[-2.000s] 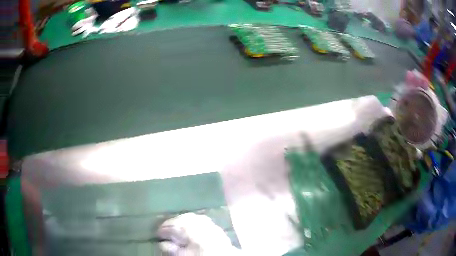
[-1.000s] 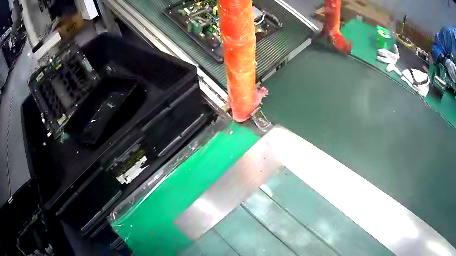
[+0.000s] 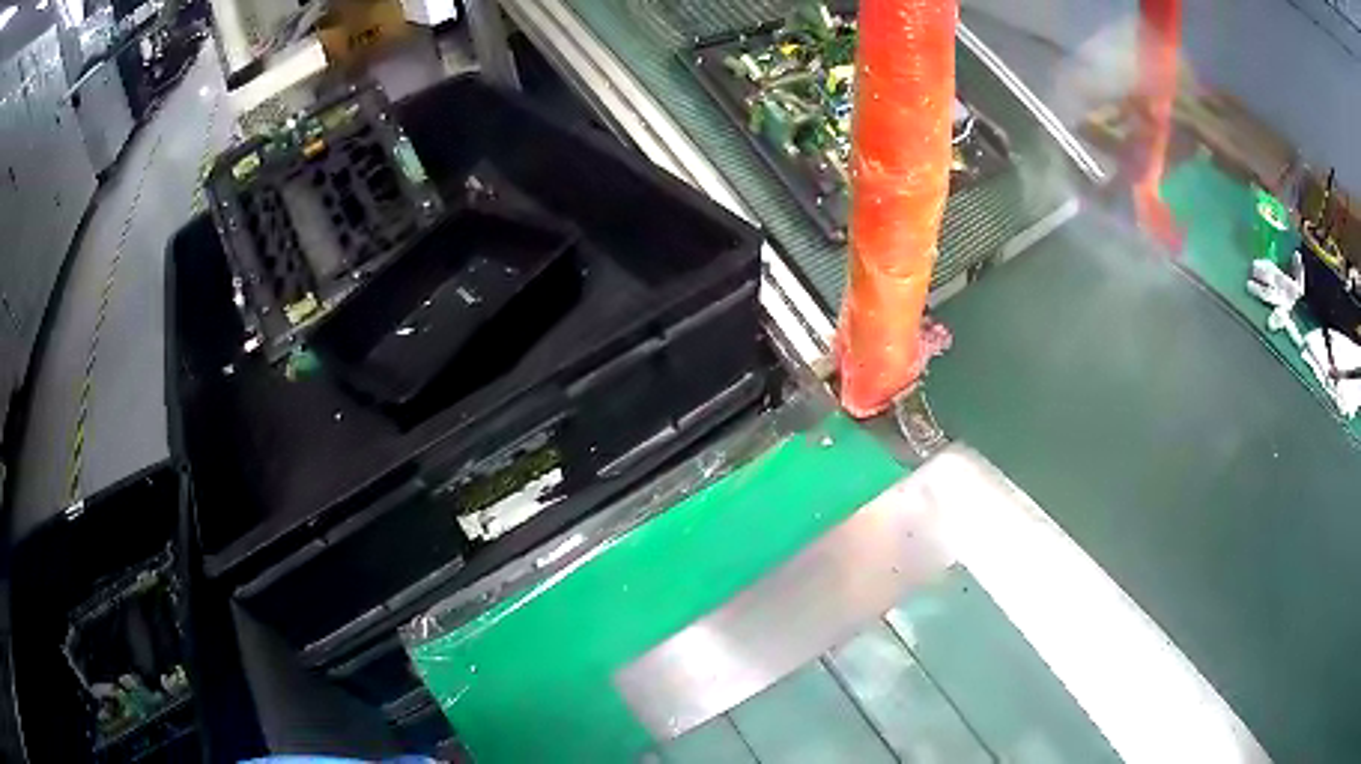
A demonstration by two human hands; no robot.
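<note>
Neither of my hands is in view. Nearest in front of me is the green-matted bench [image 3: 657, 597] with its metal edging [image 3: 806, 605]. To its left stands a large black tote [image 3: 493, 515]. On the tote lie a black soldering carrier [image 3: 321, 209], tilted at the back left, and a small shallow black bin [image 3: 448, 299] with a few tiny scraps in it. A blue edge shows at the bottom rim of the picture; I cannot tell what it is.
An orange-wrapped post [image 3: 899, 194] rises at the bench corner. Behind it a carrier with a populated circuit board [image 3: 791, 105] sits on a ribbed conveyor. The dark green belt [image 3: 1105, 373] runs at right. A lower black tote [image 3: 90, 523] stands at far left beside the floor tape [image 3: 93, 373].
The view has swung left from the bench and belt to the black totes. The white-gloved hand seen on the bench two seconds ago is out of the picture. More of the lower left tote shows.
</note>
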